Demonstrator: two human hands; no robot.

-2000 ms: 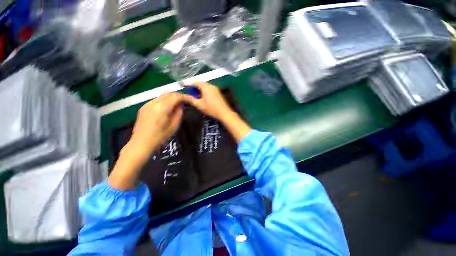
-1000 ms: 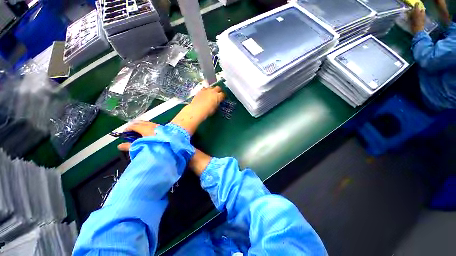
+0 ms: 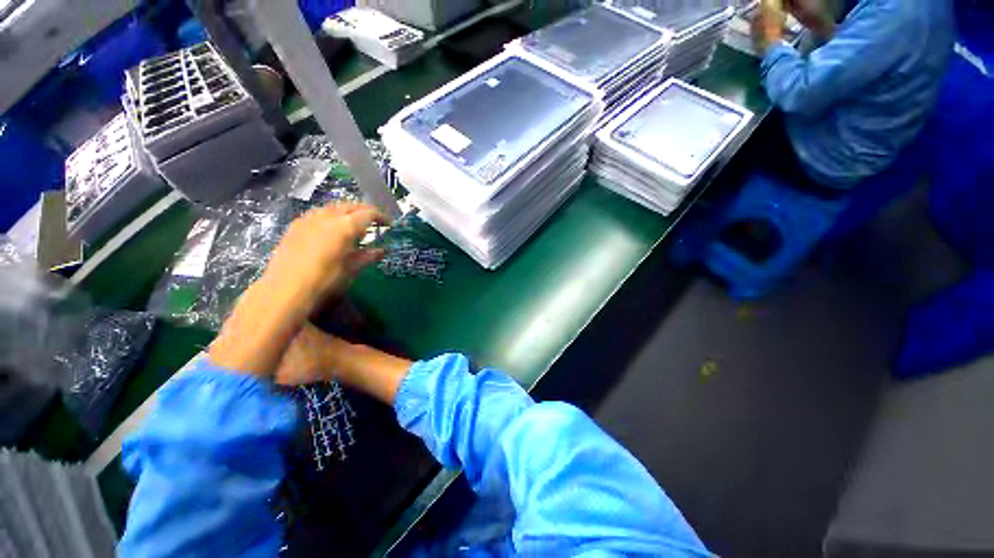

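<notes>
My left hand (image 3: 311, 256) reaches over my right wrist to the small pile of dark lattice runners (image 3: 414, 262) on the green bench. Its fingertips are at the pile's left edge, beside a small pale bit; whether they pinch a runner is unclear. My right hand (image 3: 307, 358) is under my left forearm, with its fingers hidden, and no tool shows. Below it, thin pale-blue lattice parts (image 3: 330, 423) lie in the dark tray (image 3: 376, 463). My left sleeve covers the tray's left part.
A grey post (image 3: 322, 98) stands beyond the pile. Stacked grey panels (image 3: 491, 131) are just right of it. Crinkled clear bags (image 3: 245, 234) lie behind my left hand. Compartment trays (image 3: 196, 93) are at back left, white stacks (image 3: 49, 507) at lower left. Another person (image 3: 867, 93) sits at upper right.
The view has swung right. My left hand, earlier over the tray, is now at the runner pile. The blue tool seen in my right hand one second ago is hidden.
</notes>
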